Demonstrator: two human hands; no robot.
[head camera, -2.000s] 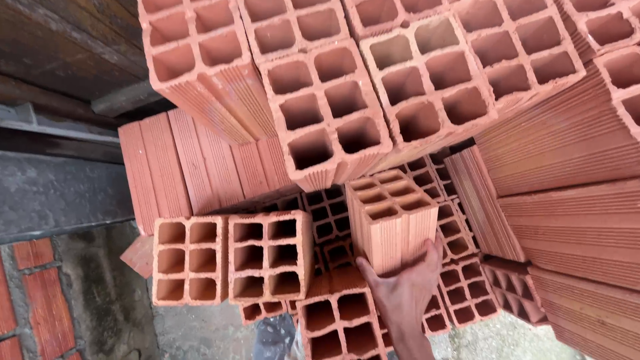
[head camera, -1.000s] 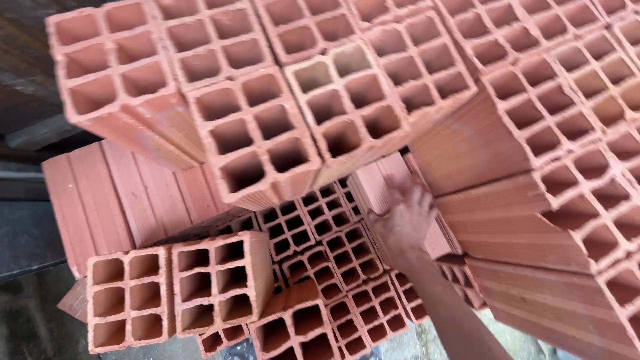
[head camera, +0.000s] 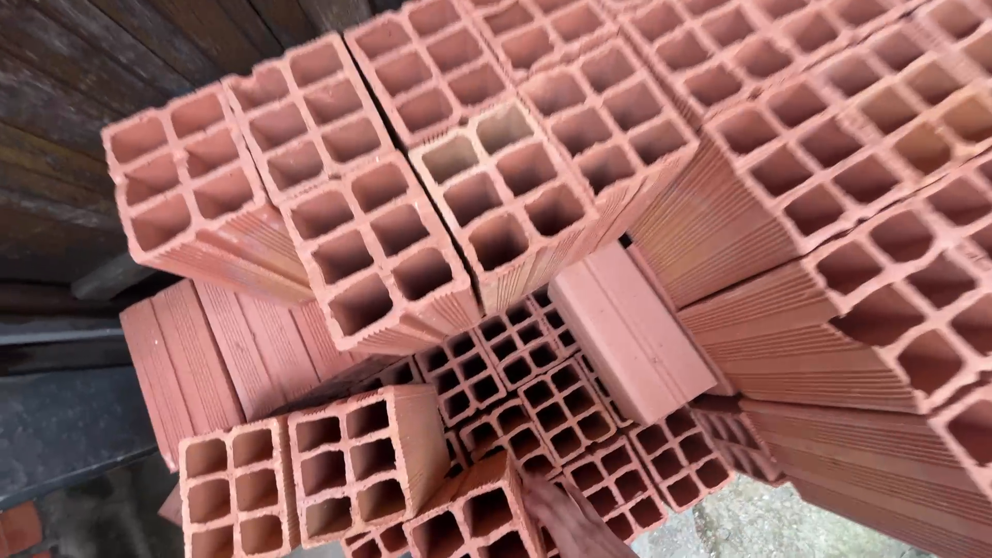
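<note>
My right hand (head camera: 572, 518) reaches in from the bottom edge, its fingers against the right side of a hollow clay brick (head camera: 469, 511) that stands with its holes up. Whether it grips this brick is hidden. To the left are two more upright bricks, one orange (head camera: 232, 484) and one redder (head camera: 349, 465). Farther up and right, a hollow clay brick lies on its side (head camera: 632, 333), its smooth grooved face up, against the tall stack's ribbed wall; no hand touches it. Below it is a lower layer of hollow bricks (head camera: 570, 411). My left hand is out of view.
High rows of hollow bricks (head camera: 496, 170) cross the top and continue down the right (head camera: 876, 263). Bricks lying sideways (head camera: 225, 341) stick out at left. Dark wooden boards (head camera: 85, 93) are behind at upper left. Rough concrete ground (head camera: 744, 519) shows at bottom right.
My right hand held a brick over the lower layer, then rested on a brick by the right stack. It has let go and moved down and left to the near brick.
</note>
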